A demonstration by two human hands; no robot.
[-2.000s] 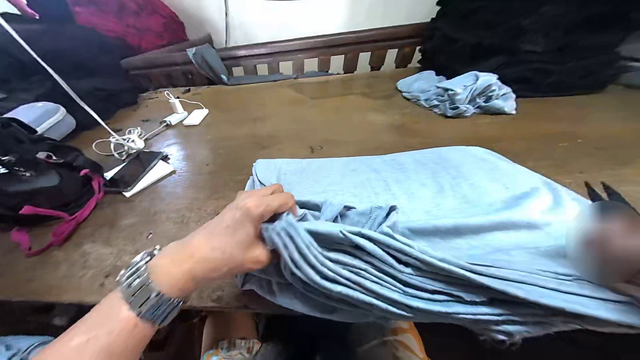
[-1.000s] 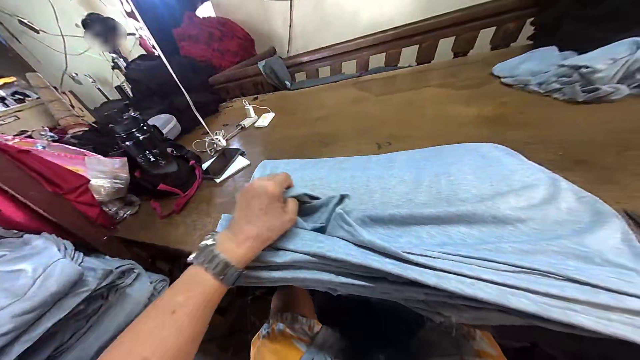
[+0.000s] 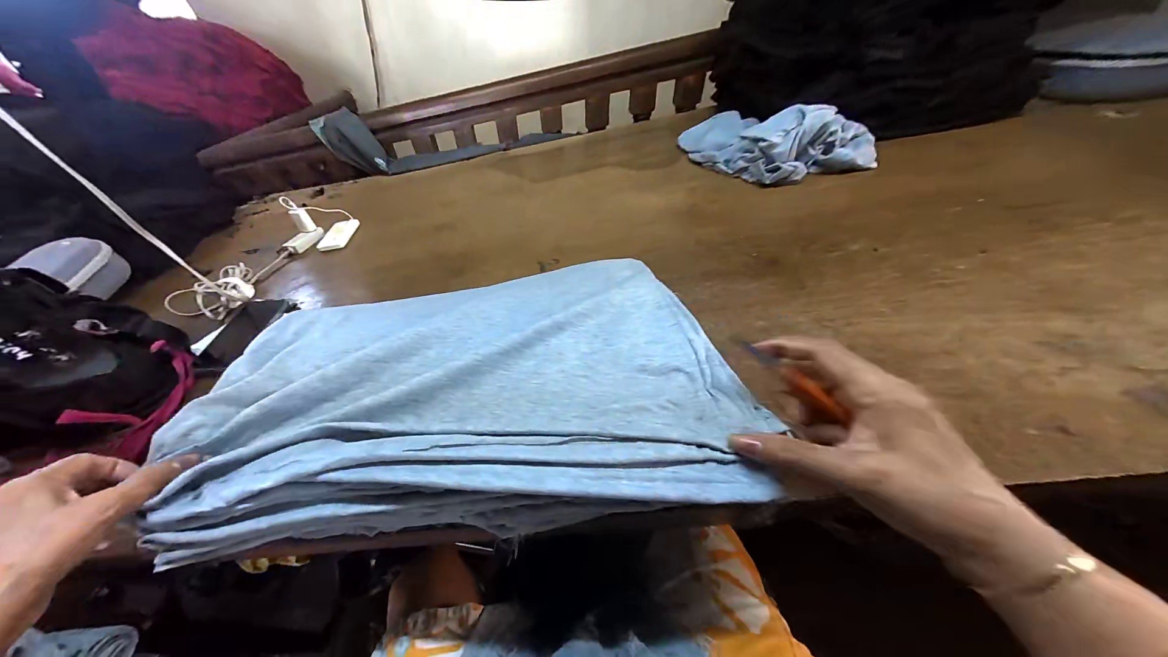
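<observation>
A stack of light blue knit fabric pieces (image 3: pixel 511 365) lies folded at the near edge of the wooden table, its layered edges facing me. At the stack's near left corner is my left hand (image 3: pixel 82 511), fingers against the cloth; whether it grips is unclear. My right hand (image 3: pixel 849 420) is at the near right corner, thumb on the top layers. Within its curled fingers sits a small orange-handled tool (image 3: pixel 815 397) with a dark tip, blurred, its kind uncertain.
Crumpled light blue cloth (image 3: pixel 780 146) lies at the back, beside a tall black fabric pile (image 3: pixel 876 64). At left are a white cable (image 3: pixel 214 290), a white adapter (image 3: pixel 338 234) and a black bag (image 3: pixel 82 365) with a magenta strap. A wooden railing (image 3: pixel 547 91) runs behind the table.
The blue fabric, spread far to the right before, now forms a shorter stack. My left hand has moved from its top to the near left corner. My right hand with the orange tool has come into clear view.
</observation>
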